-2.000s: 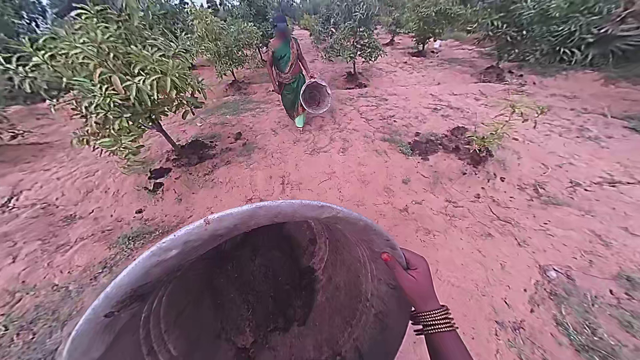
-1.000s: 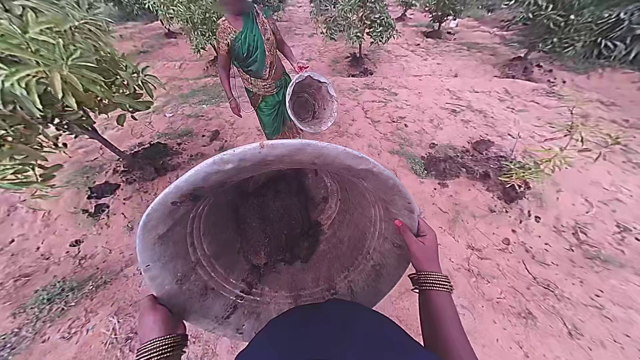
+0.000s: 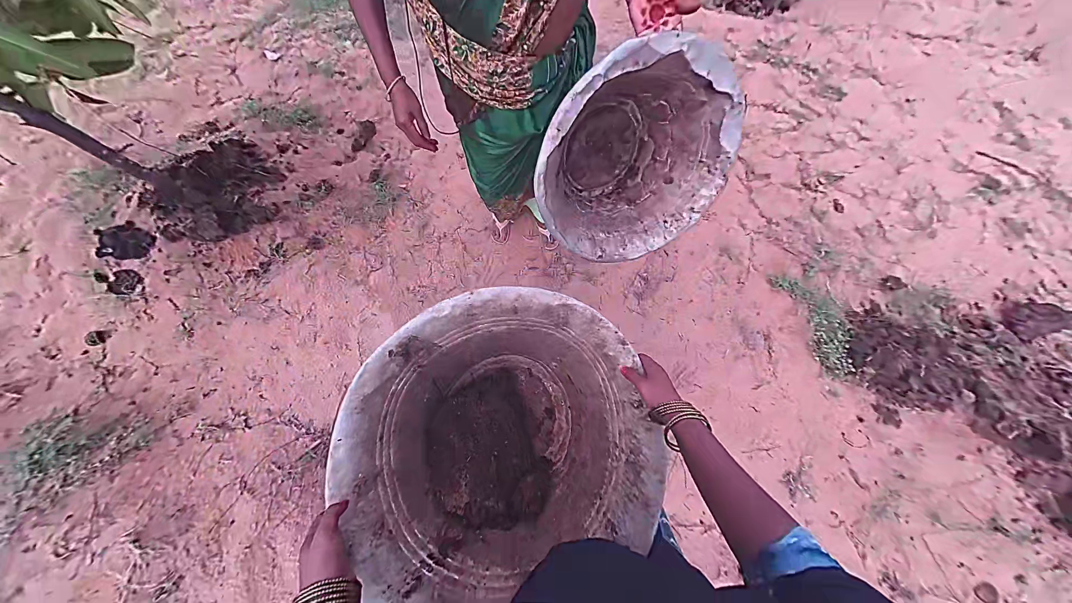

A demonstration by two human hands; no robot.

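A wide, round metal basin (image 3: pixel 494 314) is held by its rim in both of my hands, its inside facing up. Dark soil or manure (image 3: pixel 486 452) lies on its bottom. My left hand (image 3: pixel 325 544) grips the rim at the lower left, while my right hand (image 3: pixel 651 383) holds it at the right, thumb over the edge. Ahead, a person in a green sari (image 3: pixel 511 159) holds a second basin (image 3: pixel 624 226) by its upper rim, tilted towards me; it shows a stained inside with no heap in it.
A young tree's thin trunk (image 3: pixel 92 146) leans at the left, with a dark heap (image 3: pixel 213 188) at its base. Another dark heap (image 3: pixel 946 360) lies on the reddish ground at the right. Low grass patches (image 3: pixel 67 452) grow at the left.
The other person has come much nearer with the second basin. My left hand, unseen two seconds ago, now shows on the rim. The view has tipped downward.
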